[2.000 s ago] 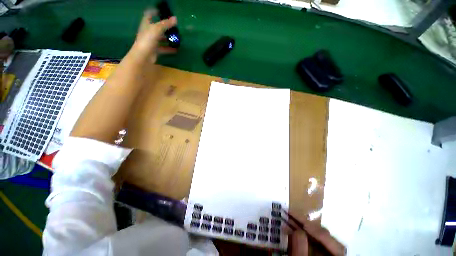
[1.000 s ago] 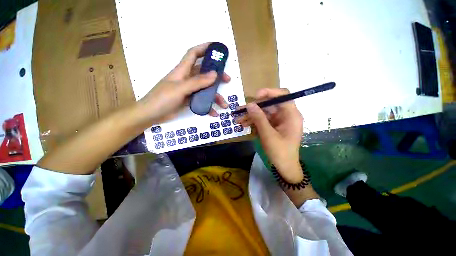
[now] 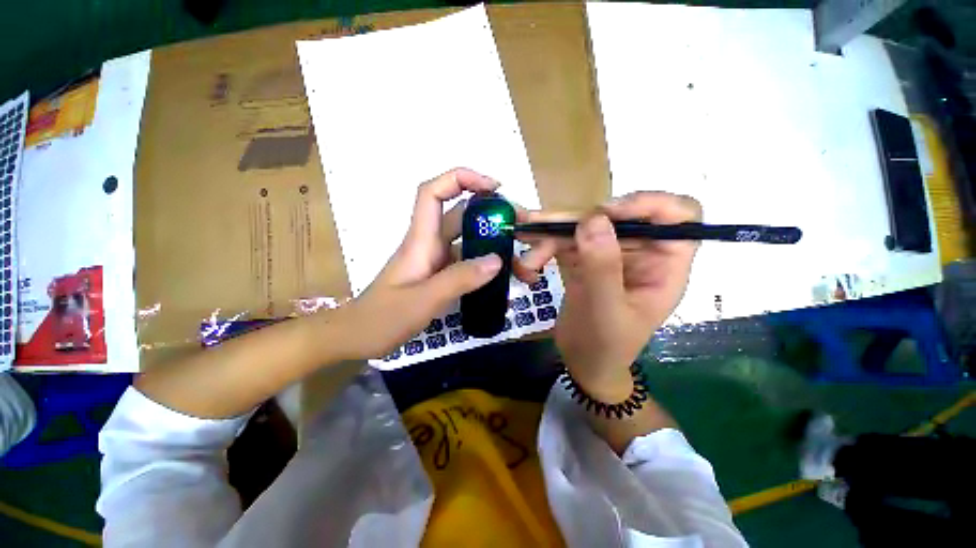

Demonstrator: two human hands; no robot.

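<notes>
My left hand (image 3: 428,268) holds a black rounded device housing (image 3: 487,294) upright over the sticker sheet. White digit-like marks and a green glint show at the device's upper end. My right hand (image 3: 621,278) holds black tweezers (image 3: 738,232) almost level, with their tips at the marked end of the device. Whether a sticker is between the tips is too small to tell. The white sticker sheet (image 3: 412,118) lies under the hands, with dark stickers along its near edge, partly hidden by the device and hands.
Brown cardboard (image 3: 214,161) lies under the sheet. A large white board (image 3: 728,128) is at right, with a flat black rectangle (image 3: 902,180) on it. A printed carton panel (image 3: 80,316) and the edge of a full sticker sheet (image 3: 11,214) are at left. A person's dark-clothed leg (image 3: 899,476) shows lower right.
My left hand has brought a device from the conveyor to above the sheet. My right hand has moved the tweezers from the stickers up to the device's marked end. The view has tilted down.
</notes>
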